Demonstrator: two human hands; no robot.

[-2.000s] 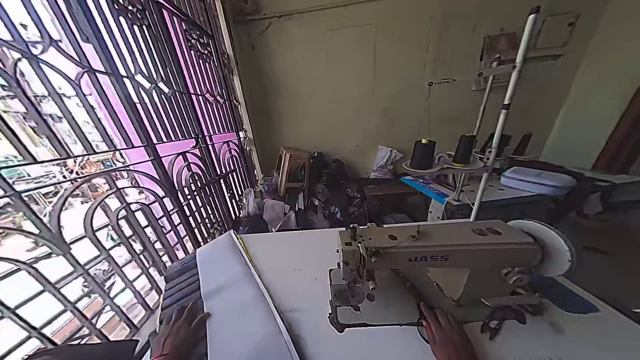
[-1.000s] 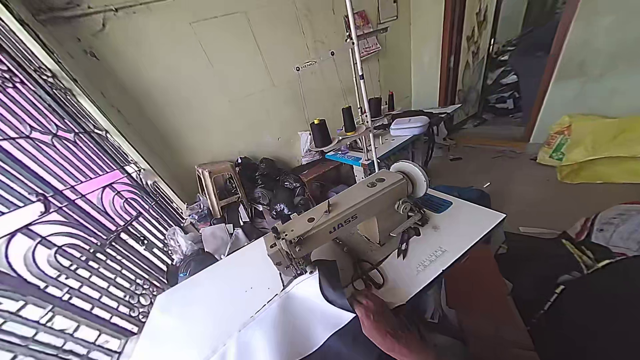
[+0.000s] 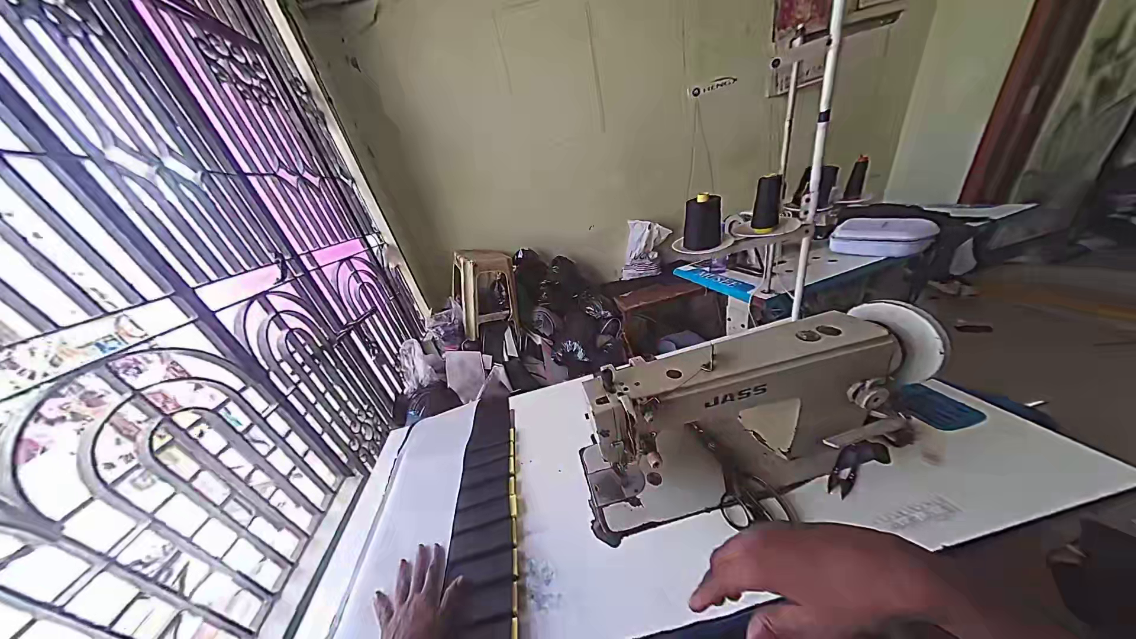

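Note:
My left hand [image 3: 419, 596] lies with fingers spread on white fabric [image 3: 426, 479], next to a dark pleated strip with a yellow-marked edge [image 3: 486, 515]. The strip runs along the left part of the white sewing table [image 3: 568, 568]. My right hand [image 3: 799, 577] hovers near the front edge of the table, blurred, with nothing seen in its fingers. A beige JASS sewing machine [image 3: 754, 382] stands beyond it. A pair of scissors [image 3: 750, 497] lies by the machine's base, handles toward my right hand.
A metal window grille [image 3: 204, 293] borders the left side. Behind the machine are a plastic stool [image 3: 485, 288], black bags [image 3: 568, 311], black thread cones [image 3: 702, 222] on a stand and a white box [image 3: 884, 236] on another table. Small dark thread snips [image 3: 854, 469] are at the machine's right.
The view has swung right and back left. My left hand, out of view a second ago, shows again. The dark pleated strip now lies exposed on the table. My right hand is off the dark cloth near the machine.

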